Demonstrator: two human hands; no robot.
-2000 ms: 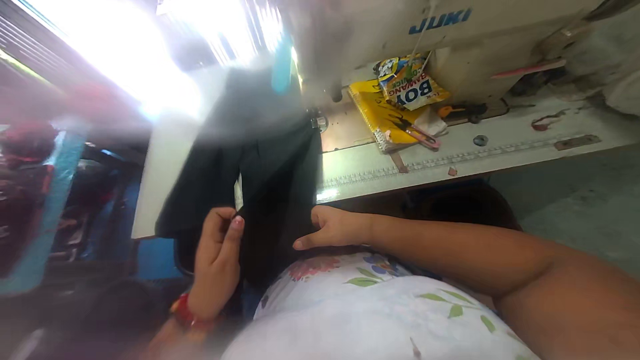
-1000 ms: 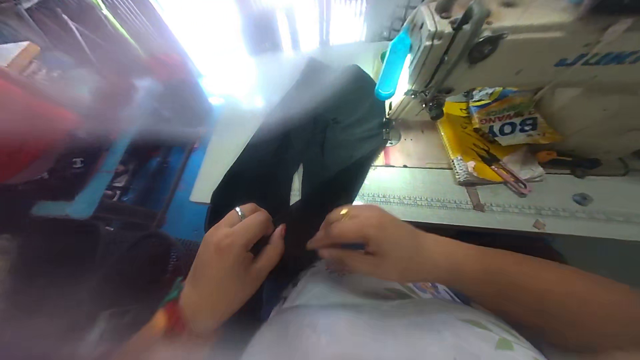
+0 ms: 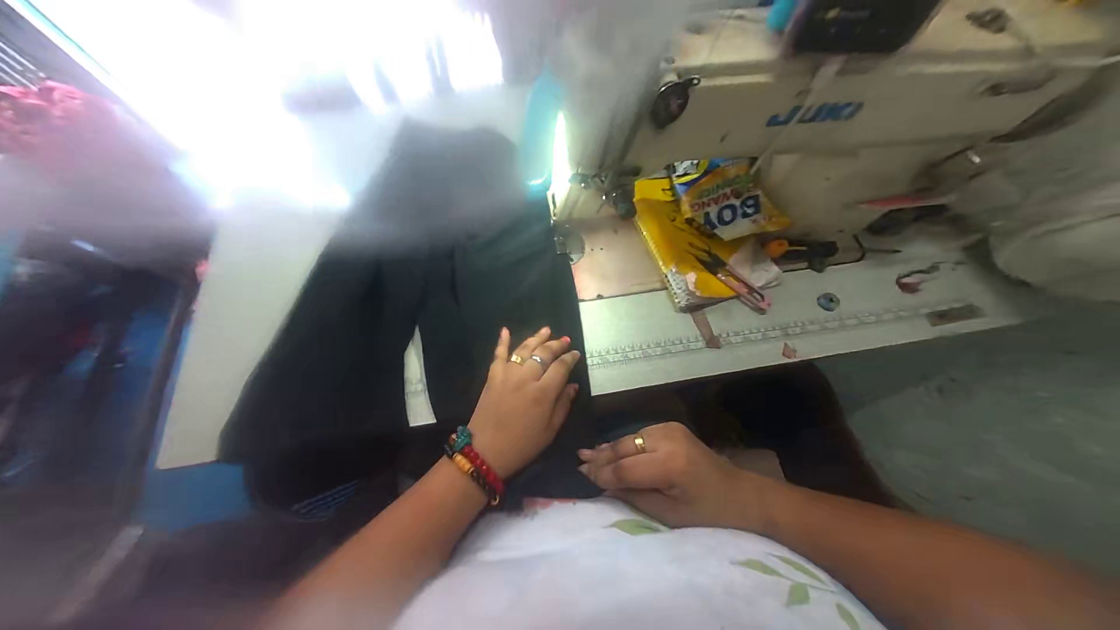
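Dark trousers (image 3: 507, 271) lie over the white sewing table (image 3: 254, 262), their upper part beside the needle area of a Juki sewing machine (image 3: 744, 114). My left hand (image 3: 529, 394) rests flat on the right-hand trouser leg near the table's front edge, fingers apart, with rings and bead bracelets. Just right of and nearer than it, my right hand (image 3: 665, 472) has its fingers pinched together at the edge of the dark cloth by my lap. The cloth between those fingertips is mostly hidden. Glare blurs the trousers' far end.
A yellow notebook (image 3: 656, 227) lies under the machine arm with a printed packet (image 3: 726, 201) and thread snips (image 3: 739, 284) on it. A bobbin (image 3: 828, 301) sits to the right. A measuring scale (image 3: 770, 332) runs along the table's front edge. Blurred dark items stand at the left.
My left hand has opened and moved right, from the middle of the trousers onto the right-hand leg. My right hand is now lower, at the cloth's edge. The view has shifted.
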